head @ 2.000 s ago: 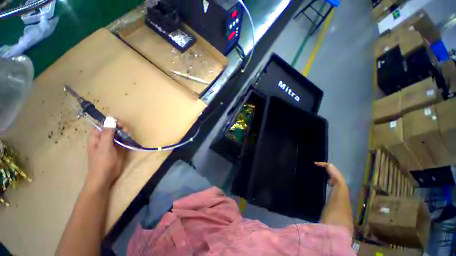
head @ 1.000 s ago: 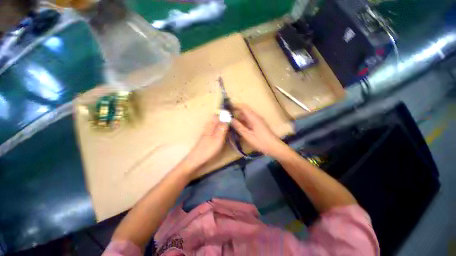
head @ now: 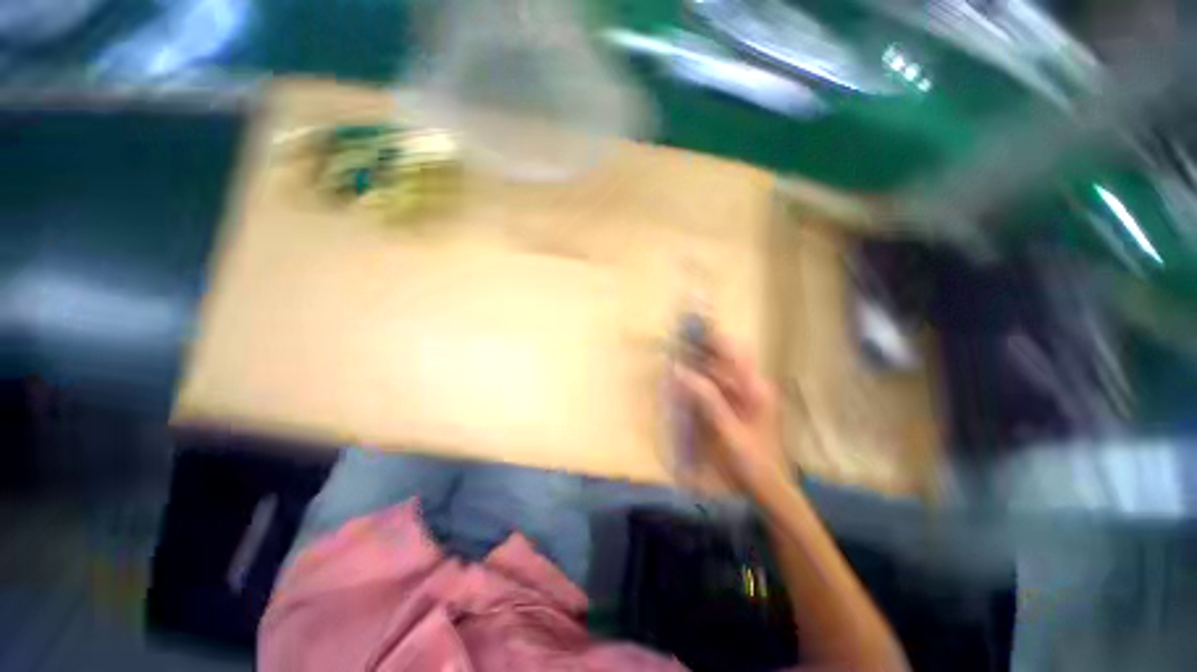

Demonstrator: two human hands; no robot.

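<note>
The picture is strongly blurred. My right hand (head: 729, 400) is closed around the dark handle of the soldering iron (head: 692, 331), over the right part of the tan cardboard sheet (head: 460, 328). The iron's tip is too blurred to make out. A heap of green leads with gold ends, the lead bundle (head: 387, 173), lies at the sheet's back left, away from my hand. My left hand is not in view.
The clear fume extractor hood (head: 538, 112) hangs over the sheet's back edge. The cardboard tray (head: 840, 414) is at the right, with a dark box (head: 886, 309) in it. A dark bin (head: 683, 565) with gold glints stands below the bench edge.
The view has swung right, then left. The iron was in my left hand, then both hands met at it. Now my right hand alone holds it and my left hand has left the picture.
</note>
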